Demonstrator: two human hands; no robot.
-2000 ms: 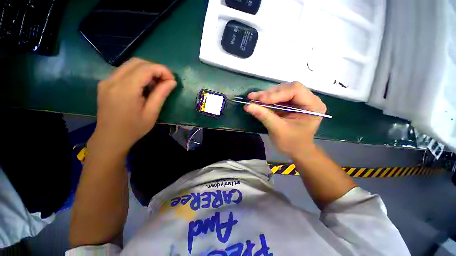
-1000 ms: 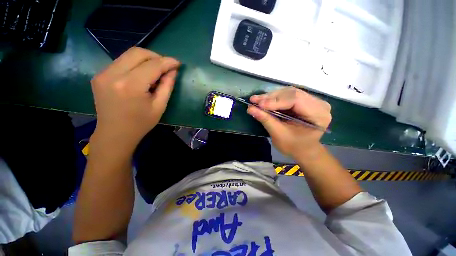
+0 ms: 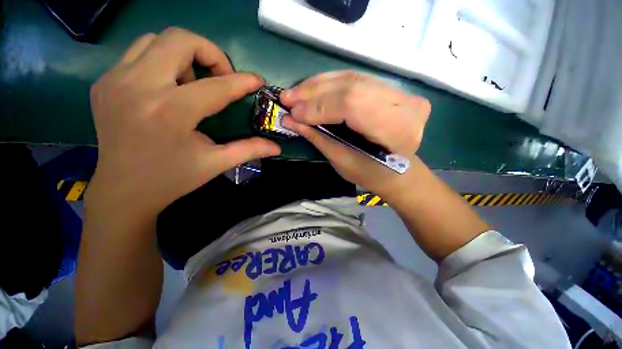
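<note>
The open watch housing [image 3: 270, 116], black with a silver-white and yellow inside, is at the green bench's near side, partly hidden by fingers. My left hand [image 3: 164, 112] spans its left side, forefinger at the upper edge and thumb by the lower edge; the exact thumb contact is unclear. My right hand [image 3: 354, 112] is slightly blurred and holds tweezers [image 3: 361, 146] between thumb and fingers, their wide end pointing down right. The tweezer tips are hidden at the housing's right side, where the right fingertips meet it.
A white foam tray [image 3: 341, 42] lies beyond my hands, with a black closed unit [image 3: 341, 5] cut off by the top edge and tiny dark scraps inside. A black slab [image 3: 78, 15] is at the upper left. White foam stands at the right. The bench edge runs below my hands.
Both hands have closed in on the housing; my left was apart from it before. The right fingers now reach the housing with the tweezers. The view has shifted, so tray and slab sit higher.
</note>
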